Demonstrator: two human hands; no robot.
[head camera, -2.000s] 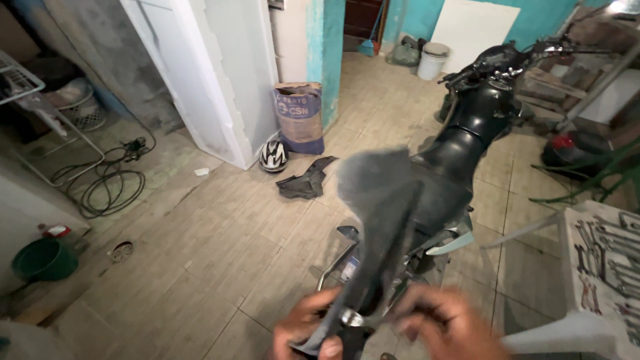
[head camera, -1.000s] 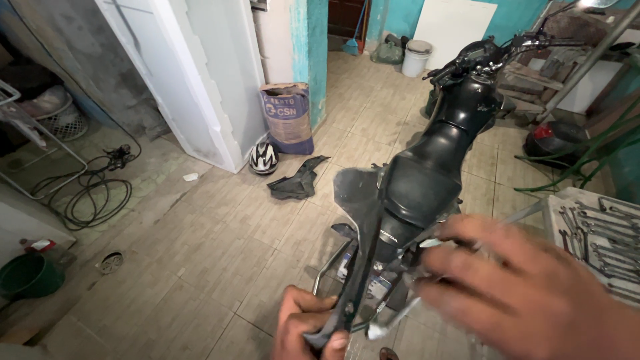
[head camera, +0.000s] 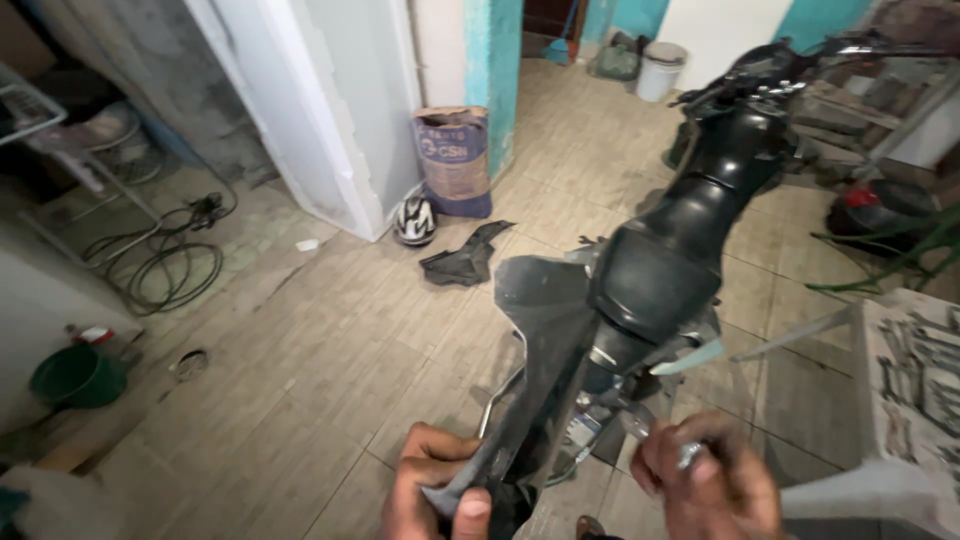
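Observation:
My left hand (head camera: 442, 484) grips the narrow lower end of a dark plastic motorcycle side panel (head camera: 544, 322), whose broad end points up beside the seat. Just right of the panel, my right hand (head camera: 709, 476) has its fingers closed on a small shiny metal piece (head camera: 688, 454), too blurred to name exactly. The black motorcycle (head camera: 660, 277) stands beyond both hands, its handlebar at the upper right. Another dark plastic panel (head camera: 461, 262) lies on the tiled floor near the helmet.
Wrenches (head camera: 911, 375) lie on a light table (head camera: 866, 352) at the right. A black and white helmet (head camera: 415, 221) sits by a paper cement sack (head camera: 453, 165). A coiled black cable (head camera: 176, 270) and a green bucket (head camera: 79, 377) are at the left, a white bucket (head camera: 661, 71) at the back.
My right hand, raised with its fingers spread in the frame one second ago, is now lower and closed on the small metal piece. My left hand keeps hold of the panel.

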